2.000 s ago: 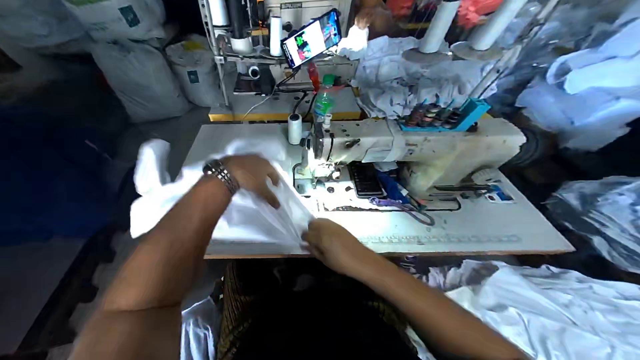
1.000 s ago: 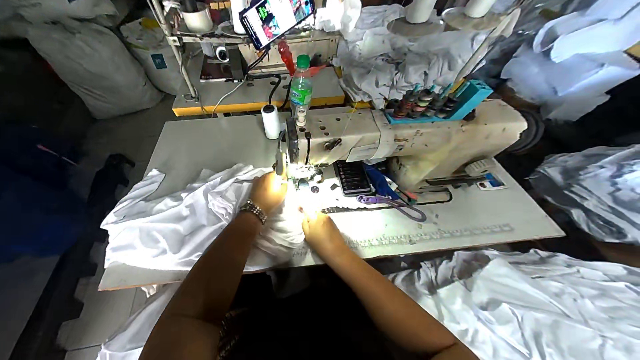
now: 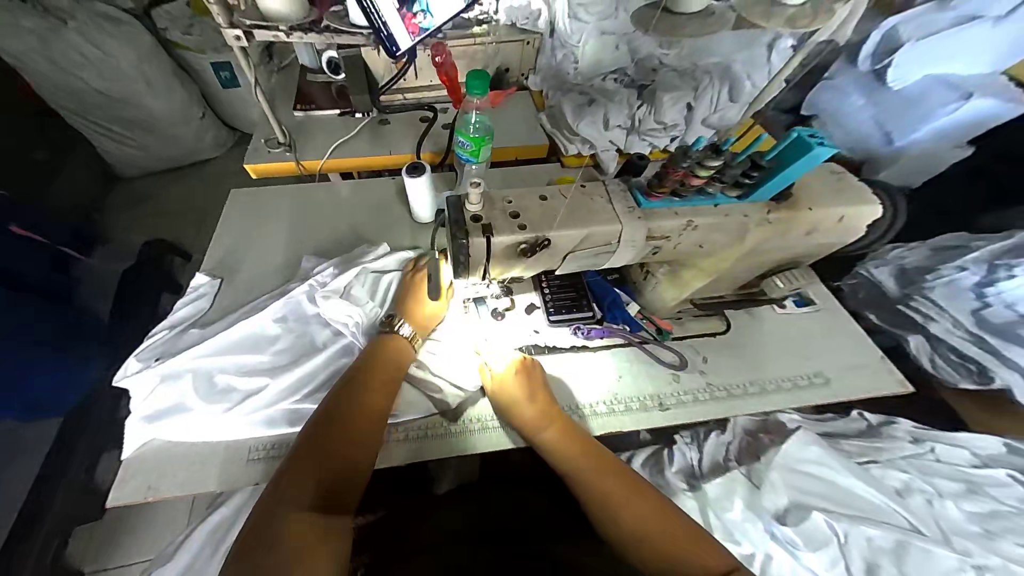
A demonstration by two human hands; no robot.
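White fabric [image 3: 272, 360] lies spread over the left part of the sewing table [image 3: 264, 216], its right end near the needle area of an industrial sewing machine [image 3: 560, 232]. My left hand [image 3: 424, 296], with a metal watch at the wrist, rests on the cloth just left of the machine's head; its fingertips are partly hidden. Closer to the table's front edge, my right hand [image 3: 516, 384] has its fingers closed on the fabric's right edge. Bright lamp light washes out the cloth between the hands and the needle.
Right of the needle lie a smartphone [image 3: 566, 298] and a purple cord [image 3: 632, 340]. A thread cone [image 3: 419, 192] and a plastic bottle [image 3: 474, 136] stand behind the machine head. A teal bobbin rack [image 3: 768, 180] sits on top. White cloth [image 3: 800, 488] is heaped at front right.
Since two seconds ago, my left hand has moved to the machine's head and the fabric has been laid flatter across the table. The view has moved closer.
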